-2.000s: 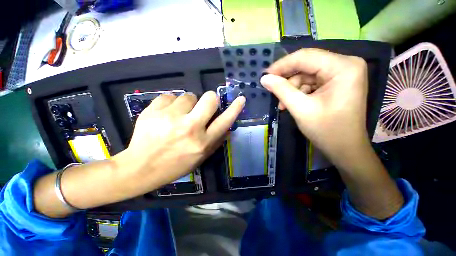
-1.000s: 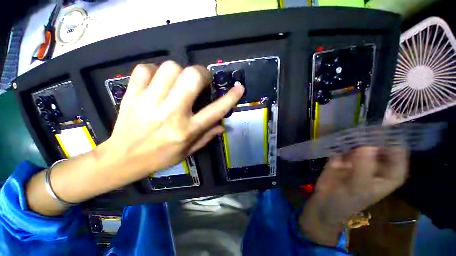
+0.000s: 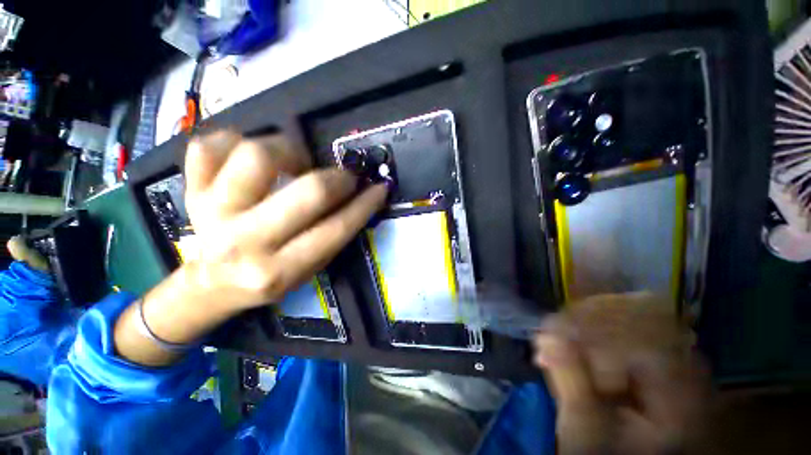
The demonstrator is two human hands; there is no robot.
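Note:
A black foam tray point(image 3: 485, 115) holds several open-backed phones. My left hand point(image 3: 267, 222) reaches over the second phone from the left, its fingertips at the camera modules of the third phone point(image 3: 418, 258). I cannot see anything held in it. My right hand point(image 3: 622, 364) is blurred, low over the lower end of the rightmost phone point(image 3: 622, 222). A blurred clear sheet point(image 3: 502, 313) sticks out from its fingers to the left, over the third phone's lower edge. The rightmost phone's cameras show at its top left, and a pale battery with yellow edges lies below them.
Orange-handled scissors point(image 3: 190, 111) and a tape roll lie on white paper behind the tray. A pink fan point(image 3: 793, 133) stands at the right edge. Another person's blue sleeve and hand point(image 3: 28, 254) show at the far left. More phones point(image 3: 260, 375) lie below the bench edge.
The view has turned and shifted to the right. My right hand swung the sheet down and away from the third phone's cameras. My left fingertips stay at that phone's camera area.

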